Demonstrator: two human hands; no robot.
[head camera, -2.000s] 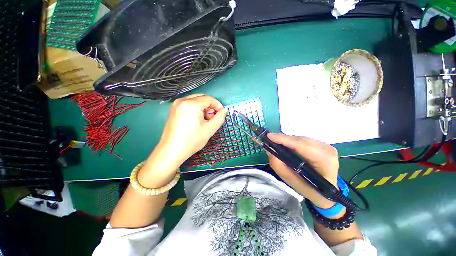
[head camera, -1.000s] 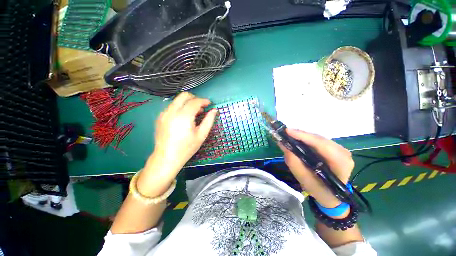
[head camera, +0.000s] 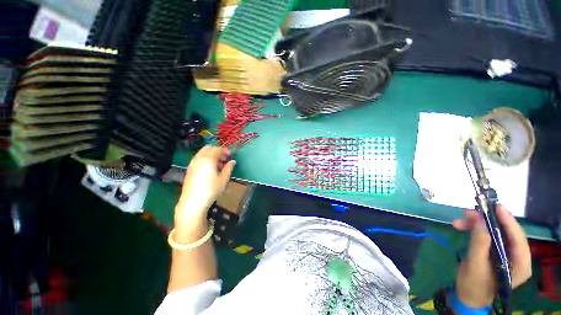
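The PCB panel (head camera: 376, 165) lies flat near the bench's front edge, with red lead wires (head camera: 310, 161) fanning from its left side. My left hand (head camera: 206, 178) is at the near edge of the loose red wire pile (head camera: 237, 118), fingertips close together; whether they pinch a wire is too blurred to tell. My right hand (head camera: 495, 249) holds the black soldering iron (head camera: 488, 200), its tip pointing up beside the round tub (head camera: 520, 132) with gold-silver bits (head camera: 496, 139) in it.
The tub stands on a white sheet (head camera: 440, 157). A black fume extractor fan (head camera: 344, 67) stands at the back centre. Green PCB panels (head camera: 255, 26) lie on a brown carton (head camera: 240, 72) at the back left. Dark ridged racks (head camera: 144, 80) and a brown slotted stack (head camera: 58, 107) are far left.
The view has swung left. My left hand has moved from the panel to the red wire pile. My right hand has carried the iron from the panel to the tub.
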